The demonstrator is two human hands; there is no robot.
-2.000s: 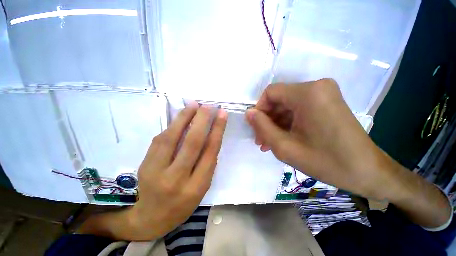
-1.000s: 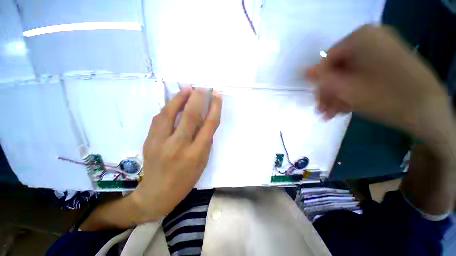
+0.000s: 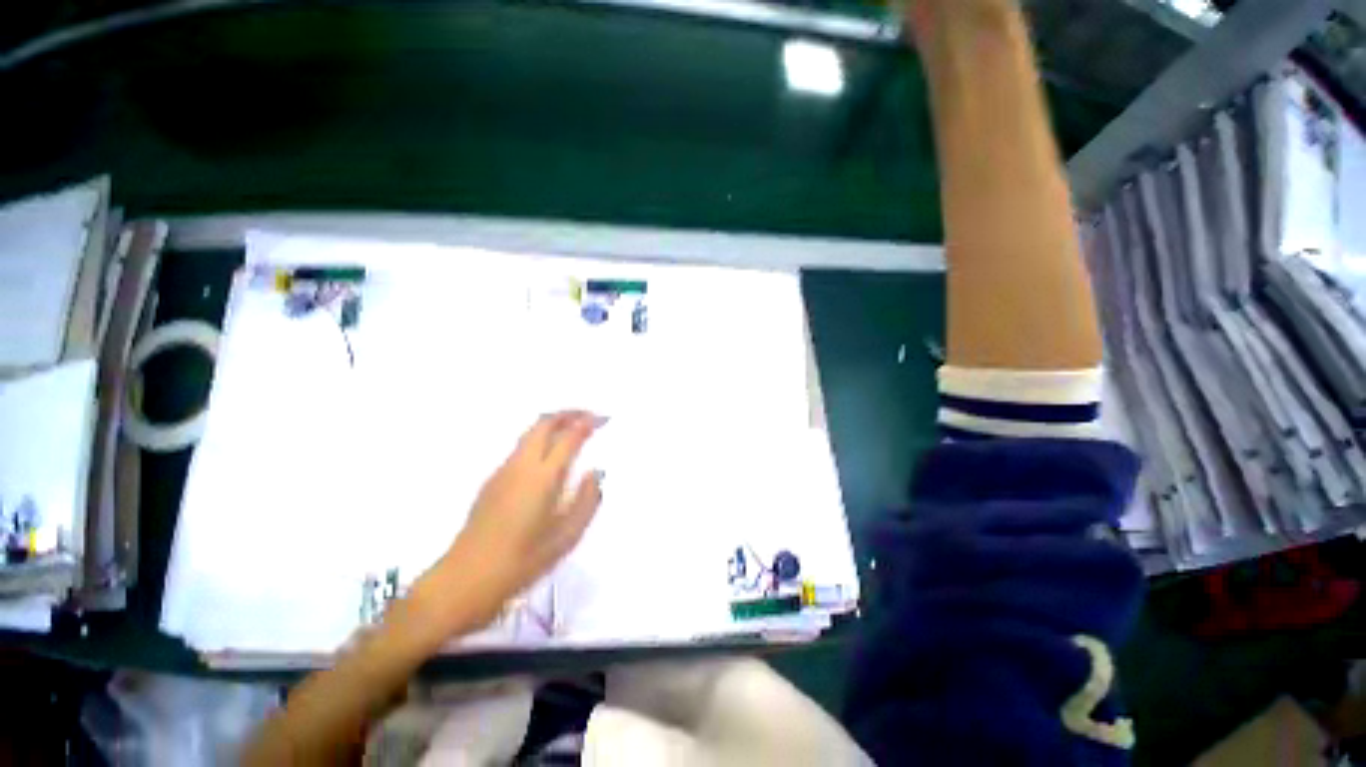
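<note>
White panels (image 3: 405, 420) lie together on the bench in front of me, with backing sheet edges showing beneath. Small green circuit boards (image 3: 767, 607) with thin wires and round dark components sit at the near and far panel edges. My left hand (image 3: 524, 517) rests on the middle of the panels with its fingers slightly apart; whether a thin strip is under the fingertips cannot be seen. My right arm reaches far forward over the bench. My right hand is cut off by the top edge of the picture, with only the blurred wrist end showing.
A white tape ring (image 3: 140, 393) stands at the left beside stacked panels and tan sheets (image 3: 45, 435). A dense bundle of leaning panels (image 3: 1213, 330) is at the right. A pale metal edging (image 3: 599, 240) runs behind the panels. Clear plastic (image 3: 187, 719) is at the lower left.
My right hand has left the panel seam and moved up and away, out of the top of the picture. The view has pulled back, showing the whole panel sheet. My left hand stays on the panels.
</note>
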